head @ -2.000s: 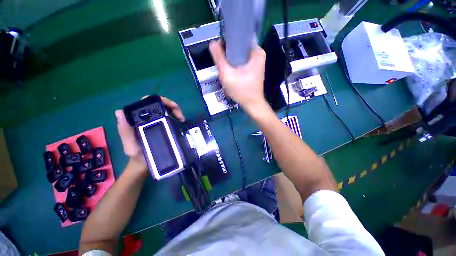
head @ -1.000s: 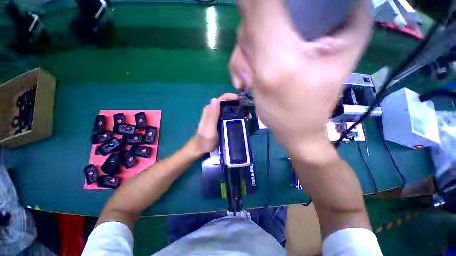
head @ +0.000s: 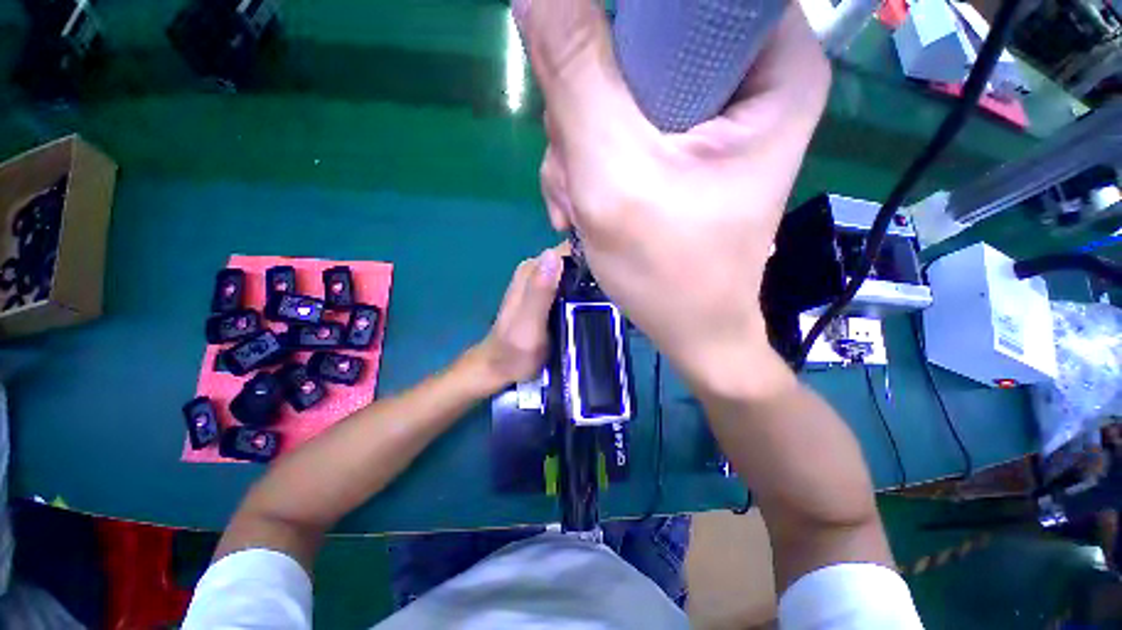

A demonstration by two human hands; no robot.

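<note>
My right hand (head: 677,209) is wrapped around a thick grey electric screwdriver (head: 695,55), held upright over the top end of the black product body (head: 573,455). The screwdriver's lower part and tip are mostly hidden by my hand. My left hand (head: 527,318) grips the left side of the body near that end. A white-rimmed front panel (head: 598,363) faces up on the body. The dark fixture (head: 518,462) with lime-green pads lies under the body.
A pink mat (head: 322,431) with several small black parts (head: 256,400) lies at the left. A brown carton (head: 92,234) holds black parts at the far left. A screw feeder (head: 880,252) and a white box (head: 988,314) stand at the right. A black cable (head: 888,203) hangs there.
Since two seconds ago, my right hand has brought the screwdriver from the feeders to the body, and the body now lies straighter. In the last second my right hand moved slightly left.
</note>
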